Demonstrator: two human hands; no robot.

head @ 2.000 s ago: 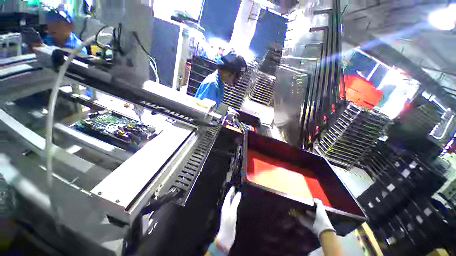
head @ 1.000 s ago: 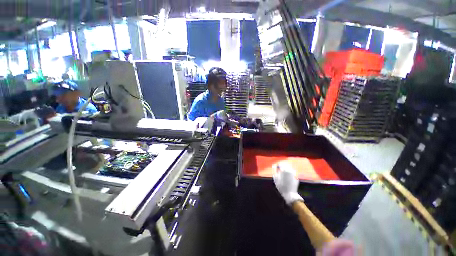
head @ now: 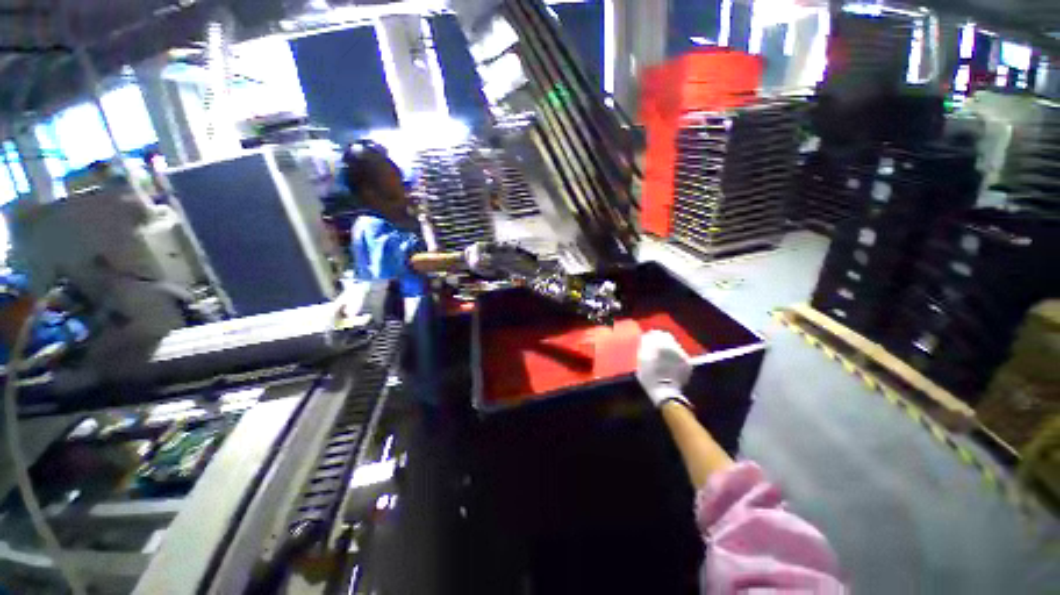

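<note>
A black tray [head: 730,346] with a red liner [head: 529,370] sits on top of a dark stack in front of me. My right hand [head: 665,366], in a white glove, is at the tray's front rim, right of its middle, with the fingers curled towards the inside. Whether the fingers grip the rim is unclear. A populated circuit board [head: 558,286] is held tilted over the tray's back left part by a co-worker's gloved hand. My left hand is not in view.
The co-worker in a blue smock [head: 389,246] stands behind the tray's left side. Conveyor rails [head: 337,447] run at left, with another board [head: 186,451] inside. Black tray stacks [head: 889,238] and yellow-black floor tape [head: 866,378] are at right.
The view has swung right. My left hand has left the picture. My right hand moved left along the front rim from its earlier place. The co-worker's arm and the board now reach over the tray.
</note>
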